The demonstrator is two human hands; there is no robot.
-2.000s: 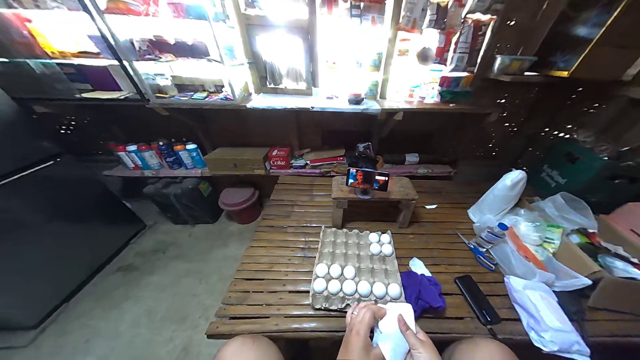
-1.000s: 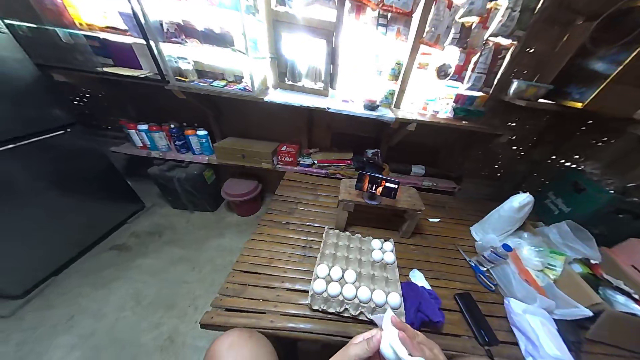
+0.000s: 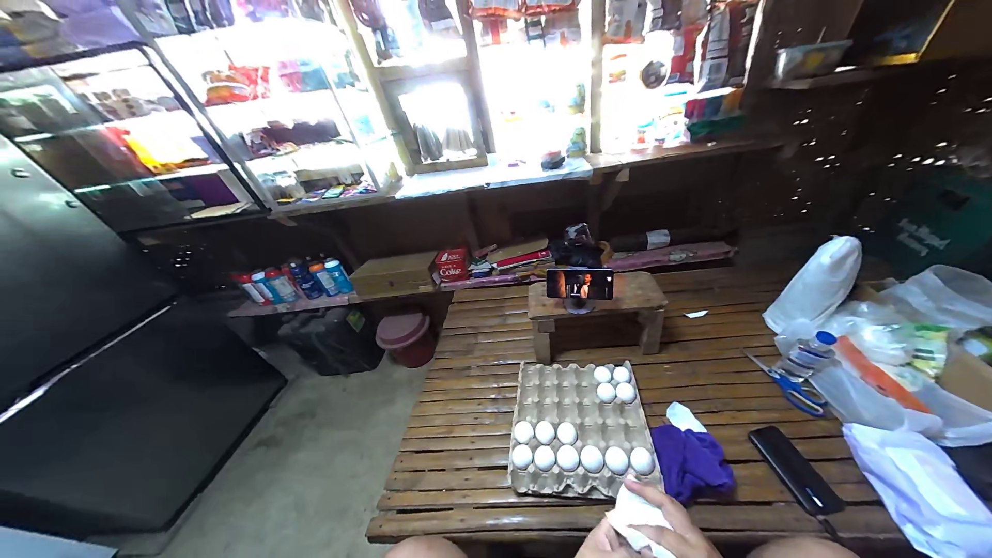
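Both hands meet at the bottom of the head view, just below the near right corner of a cardboard egg tray (image 3: 542,399). My left hand (image 3: 601,541) and my right hand (image 3: 673,521) grip a white cloth or tissue (image 3: 637,518) between them; whether something is inside it is hidden. White eggs (image 3: 568,457) fill part of the tray's near rows, and several more stand in its far right corner. A crumpled purple cloth (image 3: 694,465) lies against the tray's right side, with a white piece (image 3: 685,417) behind it.
On the slatted bamboo platform (image 3: 457,434) are a small wooden stool (image 3: 597,302) bearing a phone (image 3: 580,284), blue-handled scissors (image 3: 798,391), a black power bank or similar device (image 3: 796,470), a plastic bottle (image 3: 810,353) and plastic bags (image 3: 818,287).
Both hands have stayed together on the white cloth or tissue, shifting their hold on it. The eggs in the tray look the same. The view has tilted somewhat.
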